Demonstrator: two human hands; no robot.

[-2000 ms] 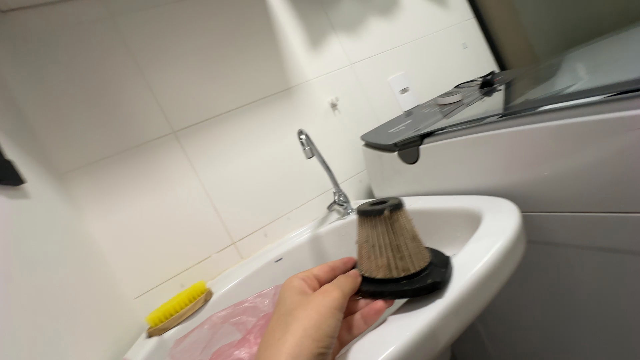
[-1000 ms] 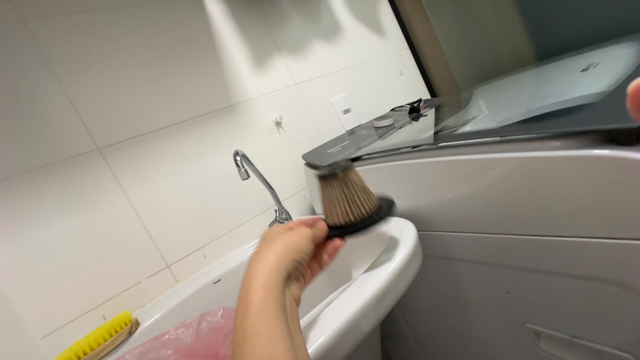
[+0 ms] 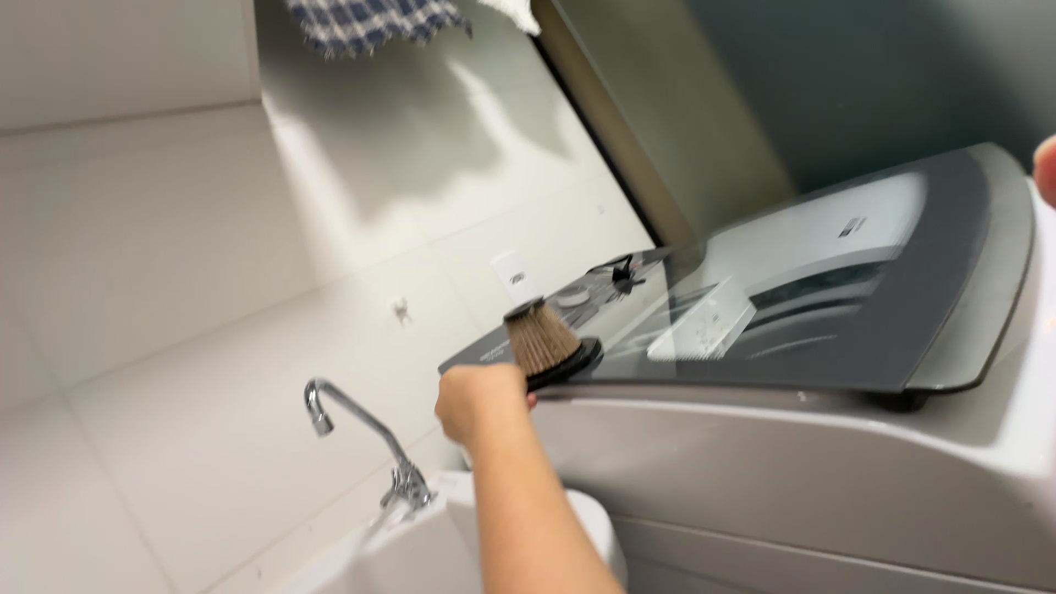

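My left hand [image 3: 483,402] grips the black rim of a cone-shaped pleated filter [image 3: 541,338], its pleats brownish and its narrow end up. The filter is at the near left edge of a washing machine's dark glass lid [image 3: 932,272]; whether it touches the lid I cannot tell. Only a fingertip of my right hand [image 3: 1046,169] shows at the right edge of the view, above the machine's right side, so what it does is hidden.
A white sink [image 3: 582,507] with a chrome faucet [image 3: 363,412] stands below left, beside the washing machine [image 3: 726,478]. A dark cord or clip [image 3: 624,275] lies on the machine's back panel. A checked cloth [image 3: 379,21] hangs at the top, before the tiled wall.
My left hand has carried the filter from over the sink to the washing machine's lid edge. The view has swung right, and the yellow brush and pink plastic bag are out of sight.
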